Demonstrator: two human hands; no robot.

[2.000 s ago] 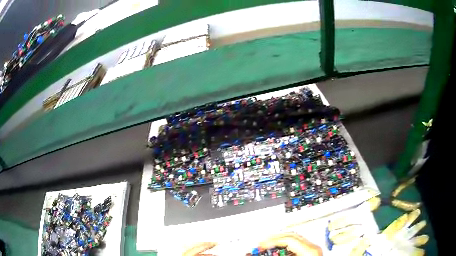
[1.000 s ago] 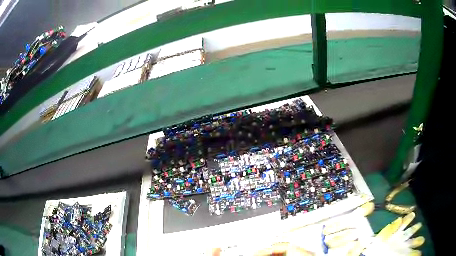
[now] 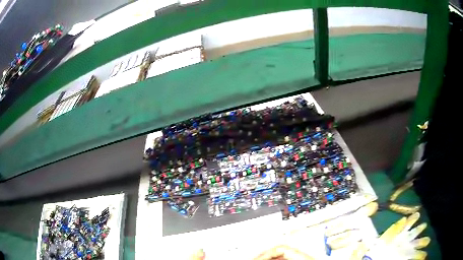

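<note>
Small circuit boards point(image 3: 243, 177) lie in dense rows on the white-rimmed main tray point(image 3: 148, 218); one board point(image 3: 184, 207) lies at an angle at the front left of the rows. A smaller side tray point(image 3: 122, 218) at the left holds a loose heap of boards point(image 3: 73, 233). My right hand point(image 3: 282, 253) shows only as a strip at the bottom edge, blurred and cut off. A fingertip of my left hand point(image 3: 199, 255) shows at the bottom edge, left of it. Whether either hand holds something is hidden.
White and yellow gloves point(image 3: 401, 241) lie at the right by yellowish-handled cutters point(image 3: 403, 207) on the green mat. A green frame bar crosses behind the main tray, with a green post point(image 3: 419, 111) at right. Stacked white blocks point(image 3: 122, 76) stand beyond.
Both hands have dropped lower, largely out of the picture; the board seen at the right hand two seconds ago no longer shows. The view has shifted slightly.
</note>
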